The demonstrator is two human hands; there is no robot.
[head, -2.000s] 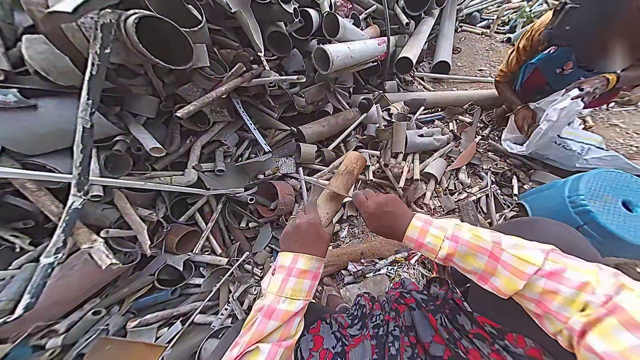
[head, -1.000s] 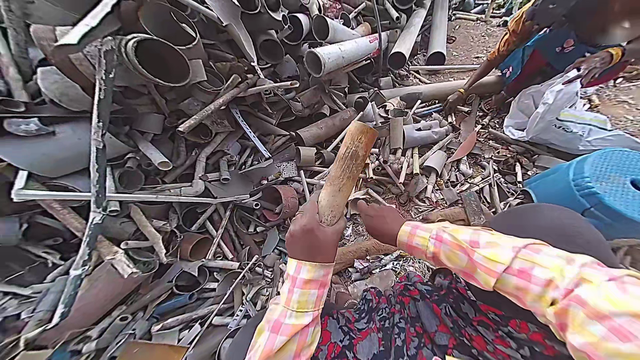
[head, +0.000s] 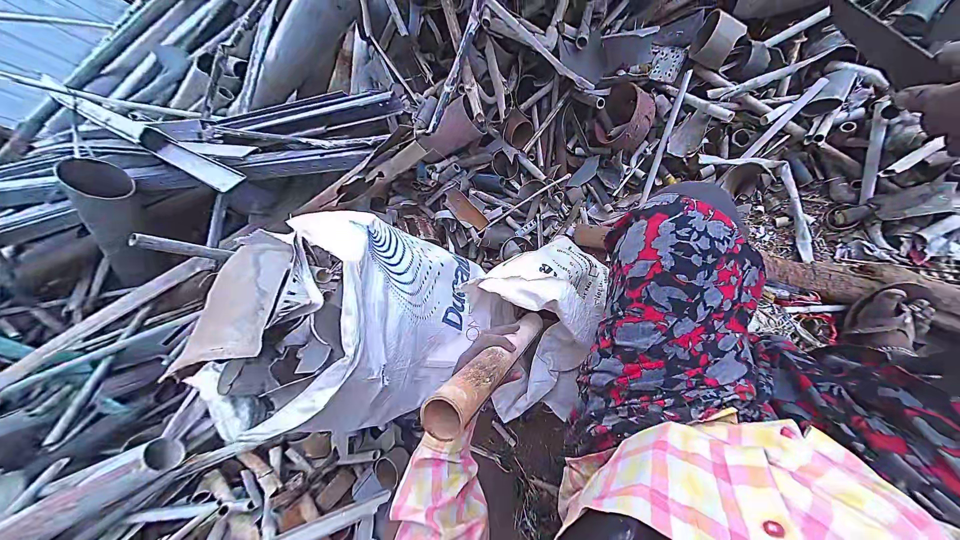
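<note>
My left hand (head: 491,351) is closed around a short tan hollow pipe (head: 480,382). The pipe slants, its round end facing down and left, and its upper end lies at the folded opening of a white woven sack (head: 397,300). Fingers show on both sides of the pipe, just right of the sack's printed side. At the sack's left opening, broken sheet pieces (head: 232,307) stick out. I do not see my right hand; only checked shirt cloth shows at the lower right.
Scrap pipes and fragments (head: 525,165) surround the sack. Long grey channel strips (head: 300,124) and a wide upright pipe (head: 97,187) are at the left. My knee under patterned cloth (head: 675,300) is right of the sack. A thick brown pole-like piece (head: 832,279) lies farther right.
The view has swung to the left. Earlier both my hands were near the tan pipe over the scrap; now my left hand has it beside the white sack, and my right hand is out of view.
</note>
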